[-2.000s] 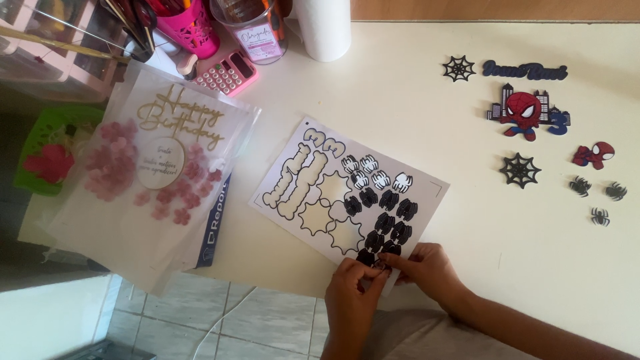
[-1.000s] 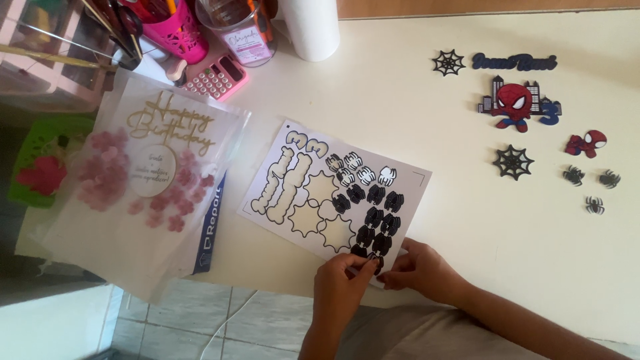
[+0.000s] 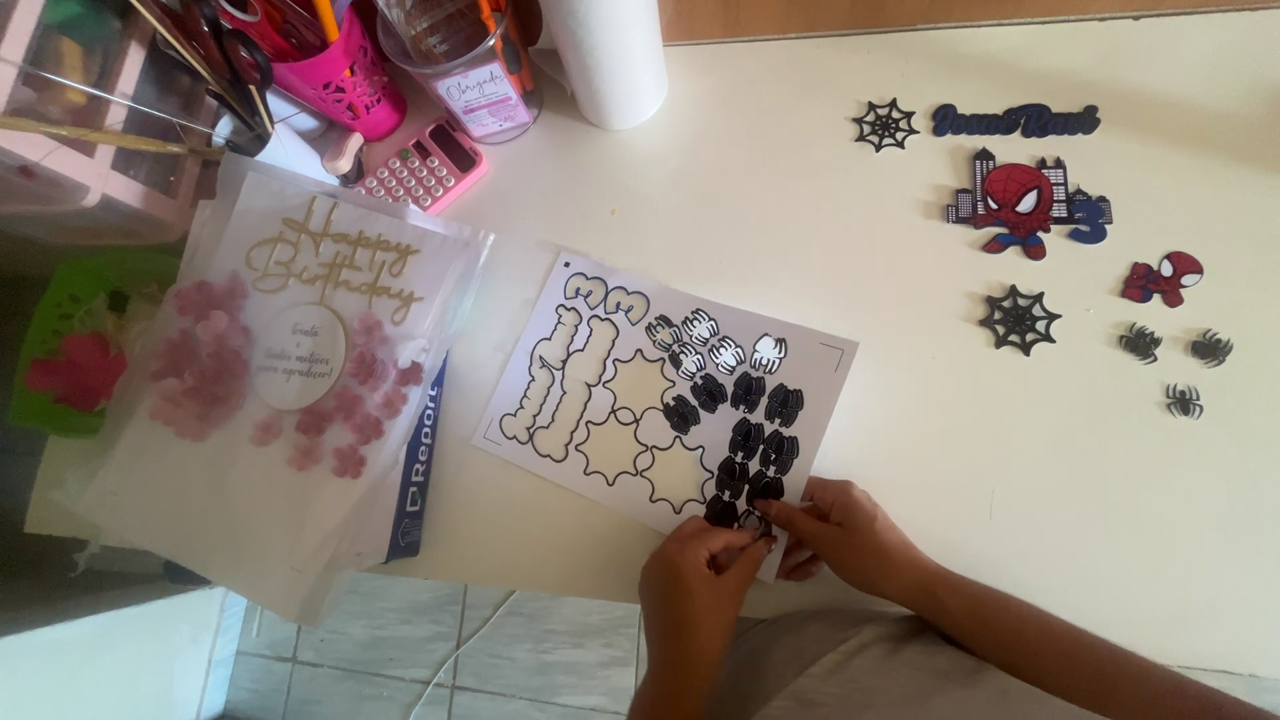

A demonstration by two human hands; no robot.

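A white die-cut cardstock sheet (image 3: pixel 640 400) lies tilted at the table's front edge, with cut-out openings and several black spider shapes (image 3: pixel 746 440) on its right side. My left hand (image 3: pixel 700 580) pinches a small black spider cutout (image 3: pixel 754 524) at the sheet's lower corner. My right hand (image 3: pixel 840 535) grips the sheet's lower right edge, its thumb on top near that same cutout. Finished paper pieces lie at the right: a black web (image 3: pixel 1020 320), a Spider-Man figure with a skyline (image 3: pixel 1018 208) and several small spiders (image 3: pixel 1184 402).
Clear plastic bags with pink flowers and gold lettering (image 3: pixel 380 290) lie at the left over a blue paper package (image 3: pixel 416 460). Behind stand a pink calculator (image 3: pixel 430 170), a pink pencil cup (image 3: pixel 350 90), a clear cup (image 3: pixel 490 95) and a white paper roll (image 3: pixel 608 60).
Both hands stay at the sheet's lower corner, with only small finger movements. The pieces on the right lie as before.
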